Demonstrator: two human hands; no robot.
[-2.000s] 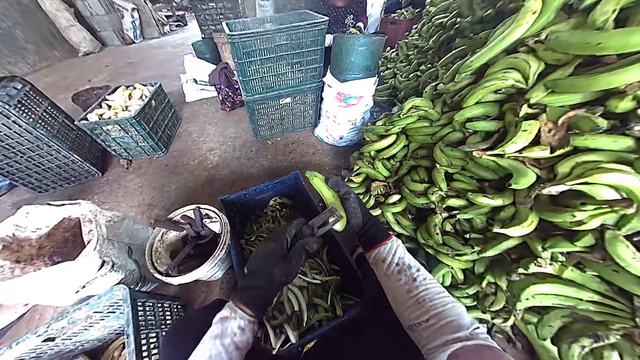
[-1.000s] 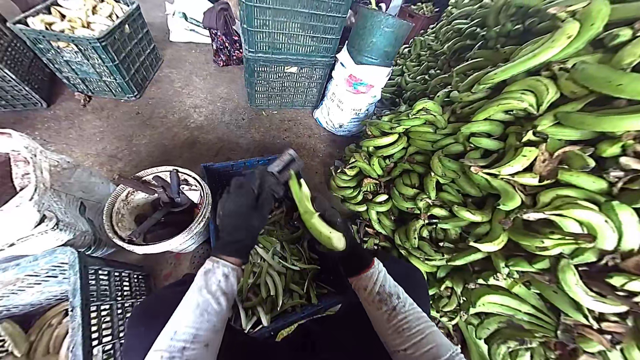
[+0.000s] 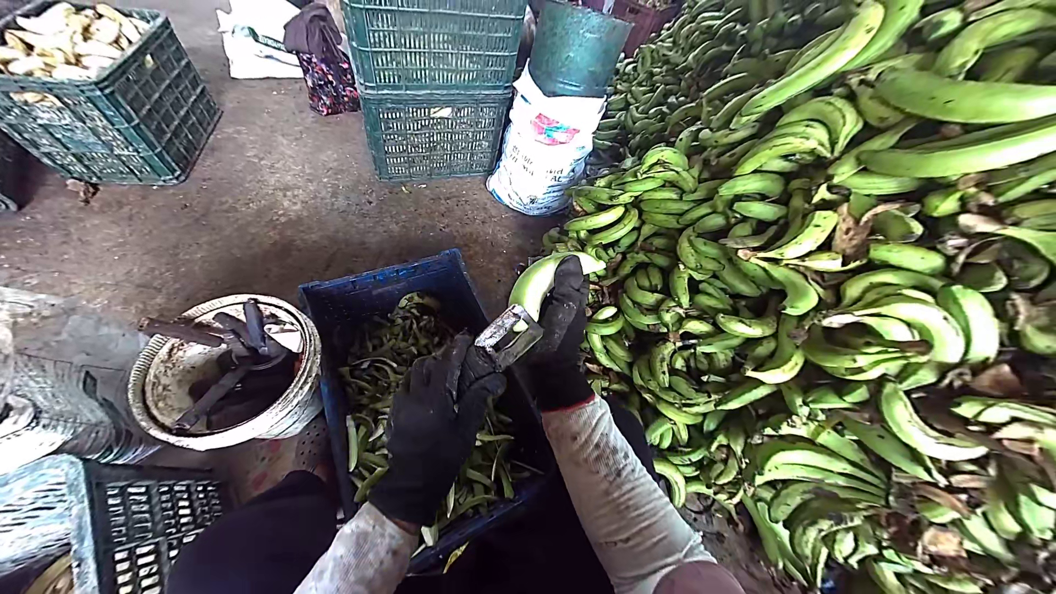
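Observation:
My left hand (image 3: 433, 425), in a dark glove, is closed round the handle of a metal peeler (image 3: 506, 334). The peeler's head lies against the lower end of a partly peeled green plantain (image 3: 540, 280). Gripping that plantain is my right hand (image 3: 563, 342), also gloved, its fingers round the fruit's right side. Both hands are above a blue plastic crate (image 3: 379, 278) that holds many strips of green peel (image 3: 478, 474).
Green plantains (image 3: 792, 313) are heaped along the right. A whitish bucket (image 3: 285, 417) with dark-handled tools stands left of the blue crate. Farther off are a crate of peeled plantains (image 3: 99, 124), stacked green crates (image 3: 437, 124) and a white sack (image 3: 549, 153). Another crate (image 3: 148, 511) sits lower left.
The plantain's surface shows paler, peeled flesh where it was greener before. The peeler has moved from the fruit's upper end to its lower end. The view has shifted.

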